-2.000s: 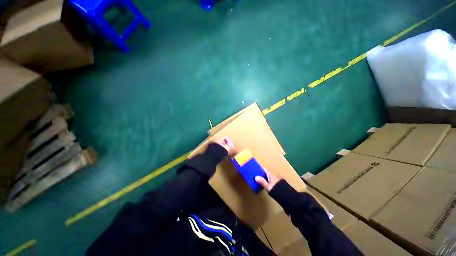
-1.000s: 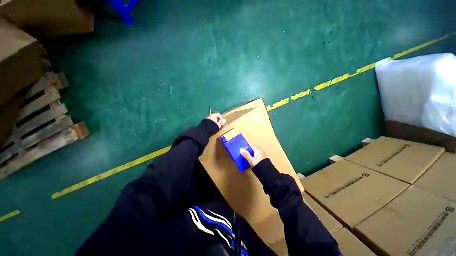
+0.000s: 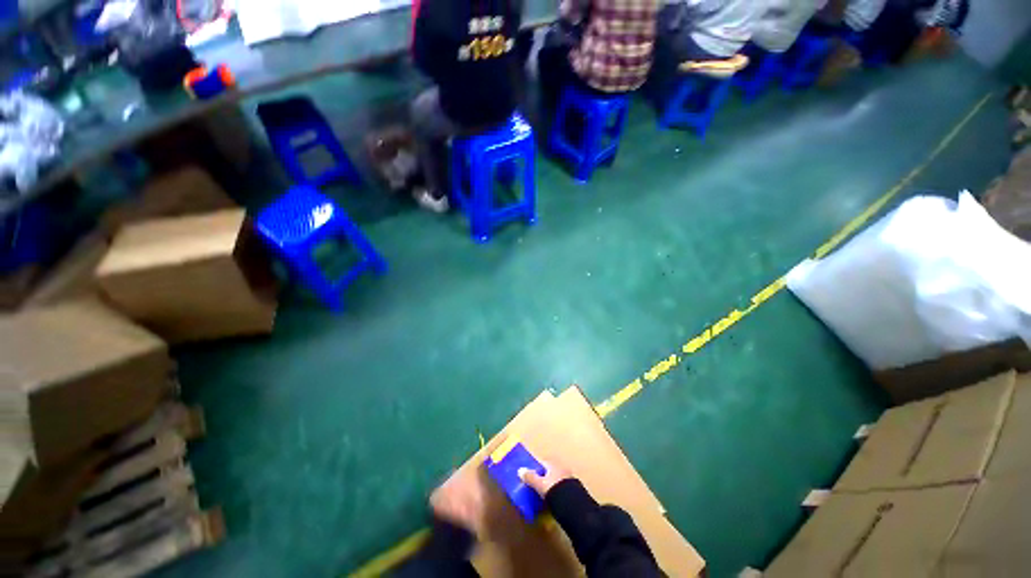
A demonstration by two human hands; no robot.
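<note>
The brown carton (image 3: 605, 474) stands low in front of me at the bottom middle, its near part cut off by the frame edge. My right hand (image 3: 545, 476) holds the blue tape gun (image 3: 518, 480) with its orange-yellow end, above the carton's top panel. My left hand (image 3: 461, 502) is blurred at the carton's left edge; its fingers cannot be made out. No tape strip can be made out.
Large stacked cartons (image 3: 904, 485) stand at right beside a white wrapped bundle (image 3: 921, 277). Brown cartons (image 3: 175, 277) sit at left near a wooden pallet (image 3: 124, 502). Several people on blue stools (image 3: 494, 169) sit along a workbench (image 3: 328, 70) at the top.
The view has tilted up, bringing the bench and seated people into the picture. The carton and hands sit lower in frame. My left hand has moved back along the carton's left edge.
</note>
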